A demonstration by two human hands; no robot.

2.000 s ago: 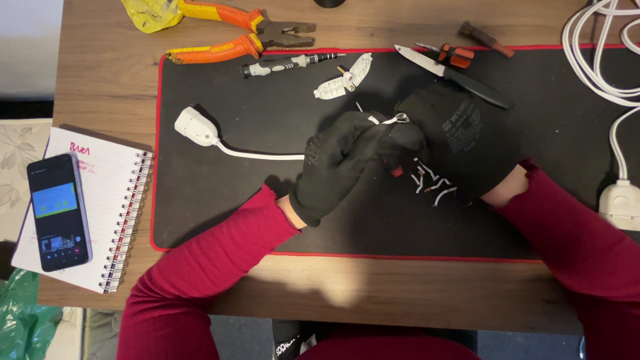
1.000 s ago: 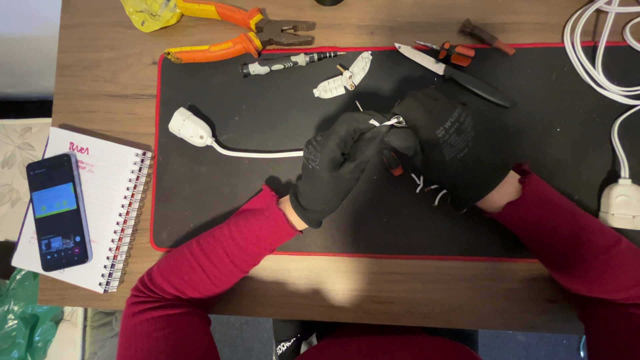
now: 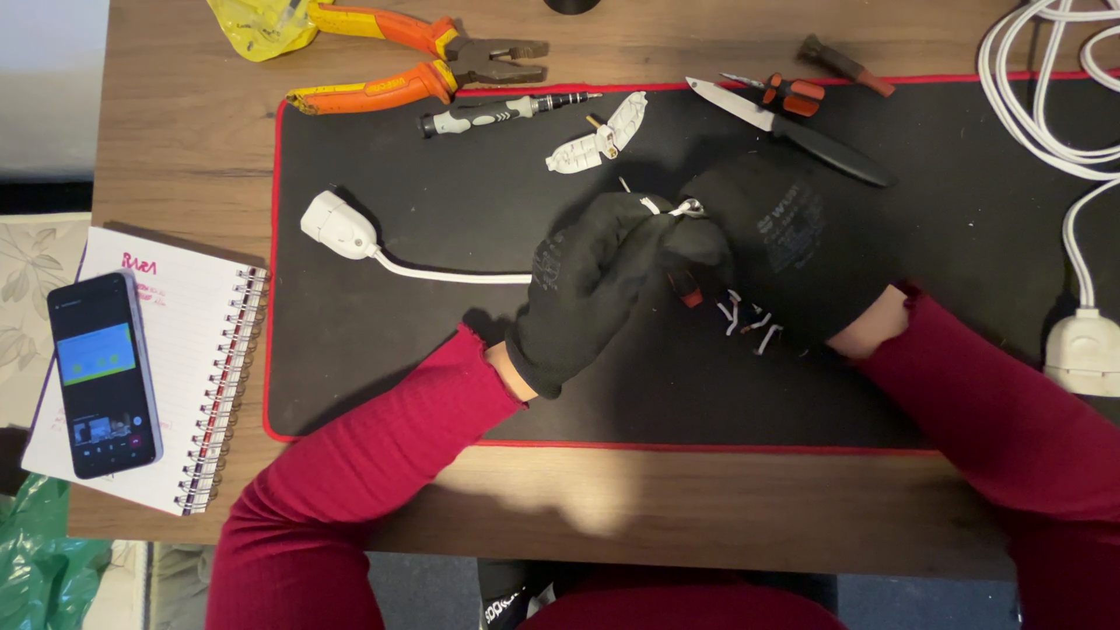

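My left hand (image 3: 595,271), in a black work glove, is closed on a white electrical cable (image 3: 464,277), which runs left to a white socket connector (image 3: 339,225). Past its fingertips the stripped wire end (image 3: 689,208) shows, and my right hand (image 3: 761,236), gloved too, pinches at it. Beneath the hands, a red-tipped tool handle (image 3: 686,289) is partly hidden, beside short white wire offcuts (image 3: 742,317) on the black mat. Above lies an opened white plastic plug housing (image 3: 604,140) with a brass pin. The right fingers are mostly hidden in dark shadow.
Along the mat's top edge (image 3: 665,87) lie a precision screwdriver (image 3: 503,114), combination pliers (image 3: 437,61), a black-handled knife (image 3: 787,131) and a small red-black screwdriver (image 3: 792,94). A phone (image 3: 105,372) rests on a spiral notebook (image 3: 197,350) at left. Coiled white cable (image 3: 1041,114) is at right.
Both hands stay nearly in place at the wire end. The right hand has shifted slightly, and more of the wire offcuts show below it than one second ago.
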